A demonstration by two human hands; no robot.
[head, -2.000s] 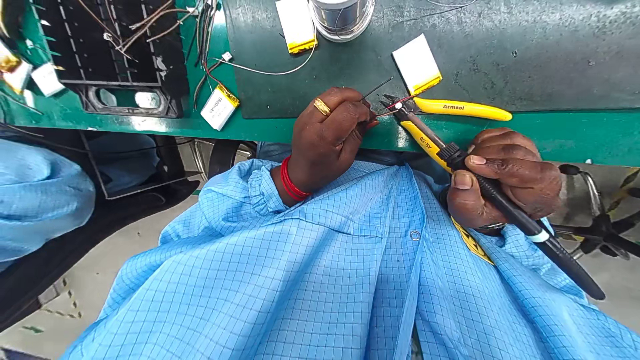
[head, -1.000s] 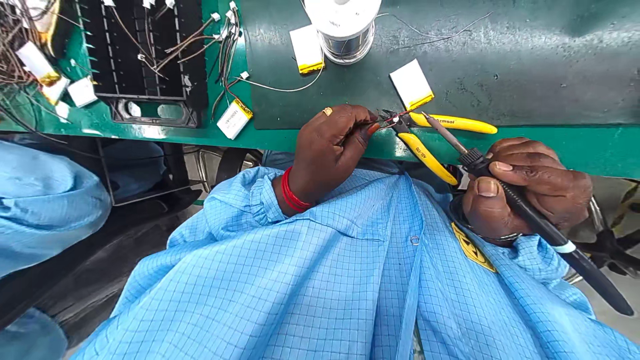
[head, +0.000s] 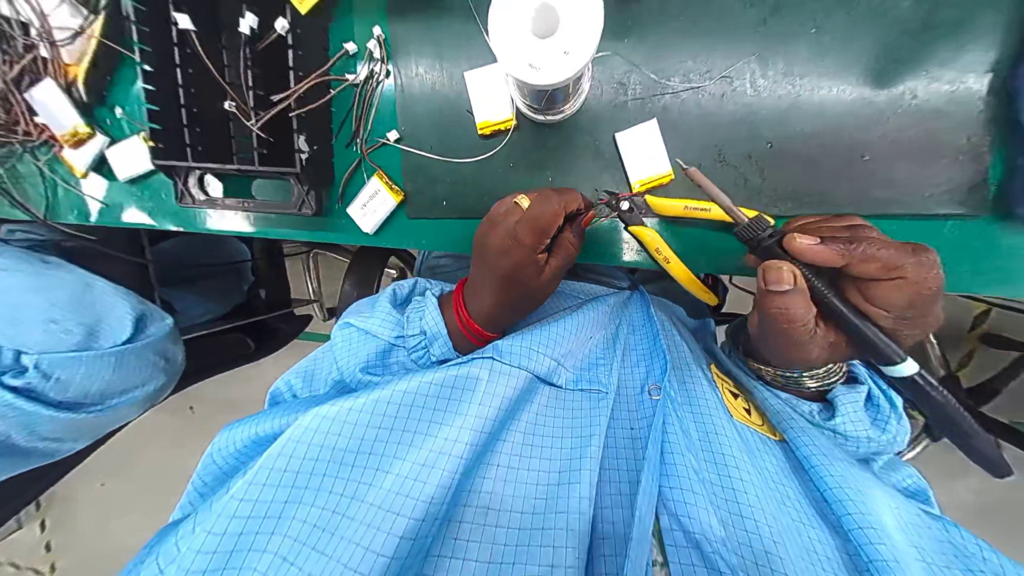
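Observation:
My left hand [head: 526,254] pinches thin wires [head: 596,210] at the jaws of yellow-handled cutting pliers [head: 670,254]. The pliers lie across the bench edge with their handles apart. My right hand [head: 848,288] grips a soldering iron [head: 832,300], whose tip points up and left, above the upper plier handle and to the right of a white pouch battery cell [head: 642,152] with a yellow taped end. That end is close to the plier jaws. What exactly the jaws hold is too small to tell.
A solder wire spool [head: 548,48] stands on the dark mat [head: 840,144], beside another pouch cell [head: 490,98]. Left of the mat are a cell [head: 374,203], wires with white connectors [head: 370,88] and a black plastic rack [head: 240,96]. More cells and wires lie far left, near a person's blue sleeve [head: 72,344].
The soldering iron's tip has moved away from the wires at the plier jaws, to the right. My left hand still pinches there. The view has shifted somewhat.

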